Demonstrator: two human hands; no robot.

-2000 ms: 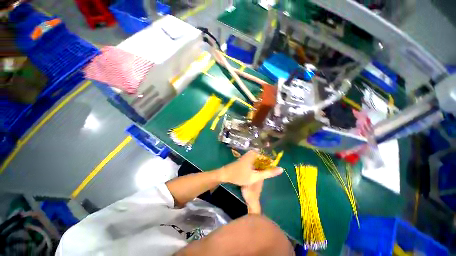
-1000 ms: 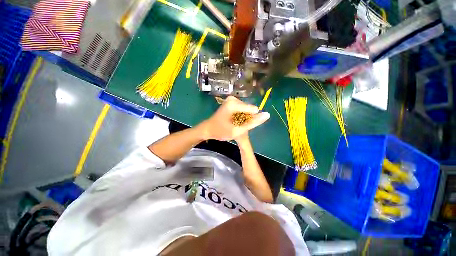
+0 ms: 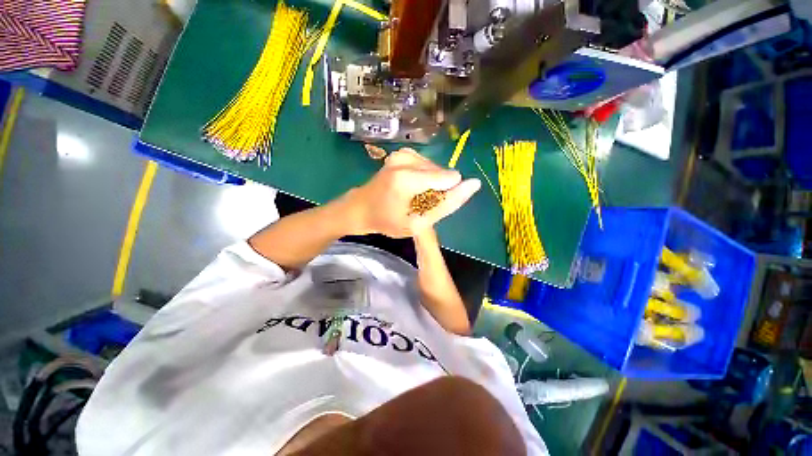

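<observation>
My left hand is closed around a handful of wires, whose small orange-brown ends face up beside the thumb. The rest of that handful is hidden. My right wrist comes up from below and meets my left hand. My right hand is mostly hidden behind it, so its grip cannot be made out. Both hands are just in front of the silvery crimping applicator. A fanned yellow wire bundle lies at left on the green mat, and a narrower yellow bundle lies at right.
The grey machine head and orange-brown block stand above the applicator. Stray wires lie beyond the right bundle. A blue bin with wrapped yellow bundles stands at right. A grey vented box is at left.
The view has swung down and toward the right, so the bench shows higher and the blue bin has come into view. The hands have come together more upright, with the wire ends showing more clearly.
</observation>
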